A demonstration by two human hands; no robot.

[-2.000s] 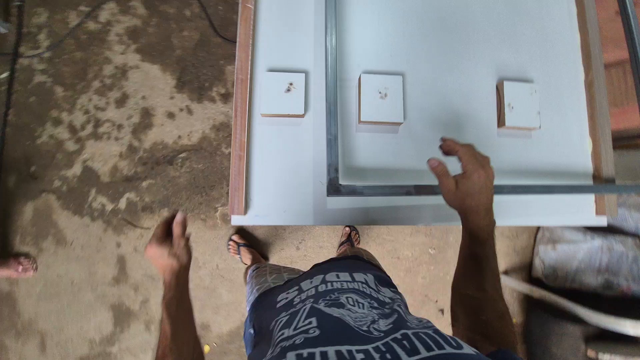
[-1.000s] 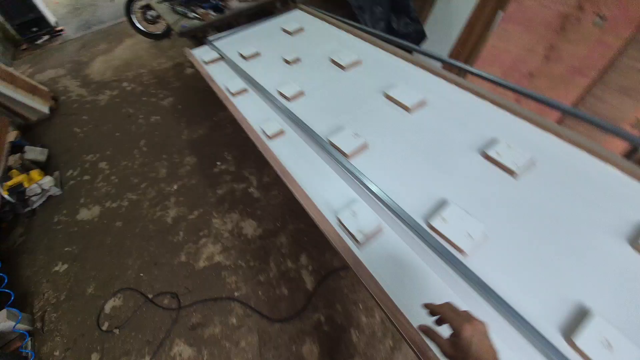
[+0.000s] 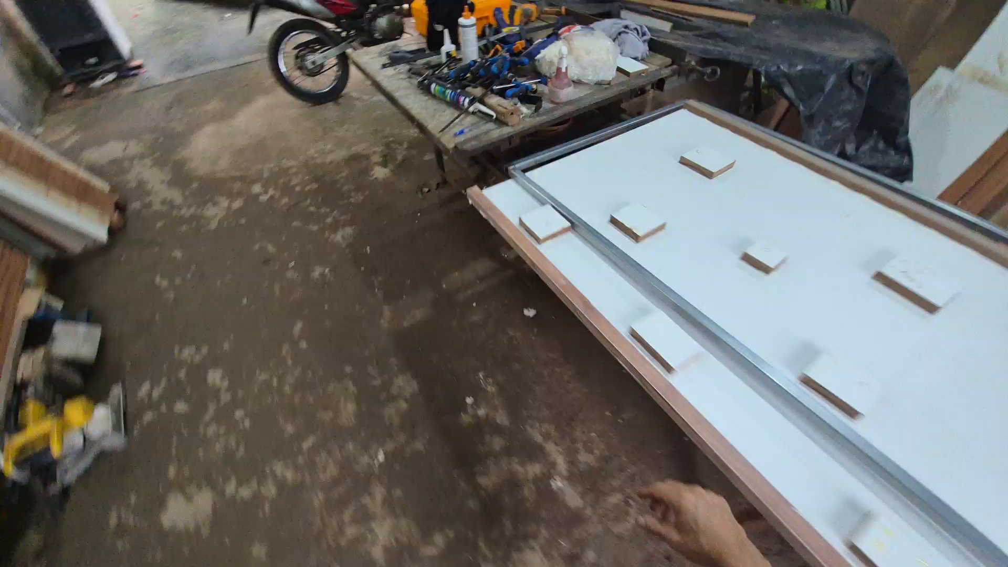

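My right hand (image 3: 693, 520) is at the lower right, just left of the wood-edged side of a long white panel (image 3: 787, 331). Its fingers are loosely bent and apart, with nothing in them. My left hand is out of view. A grey metal frame (image 3: 677, 303) lies along the panel, with one long bar near the panel's left edge. Several white-faced wooden blocks (image 3: 636, 220) sit on the panel on both sides of that bar. One block (image 3: 665, 340) lies between the bar and the reddish wooden edge strip (image 3: 583, 307).
Beyond the panel's far end is a wooden workbench (image 3: 409, 98) crowded with clamps, bottles and a sealant tube. A motorcycle (image 3: 311, 59) stands behind it. Boards (image 3: 55, 185) and a yellow tool (image 3: 47, 433) are at the left. Black plastic sheeting (image 3: 843, 102) hangs at the upper right.
The view has swung from the panel's near end to its far end and the bench. My right hand, over the panel earlier, is now beside its left edge. My left hand has left the view.
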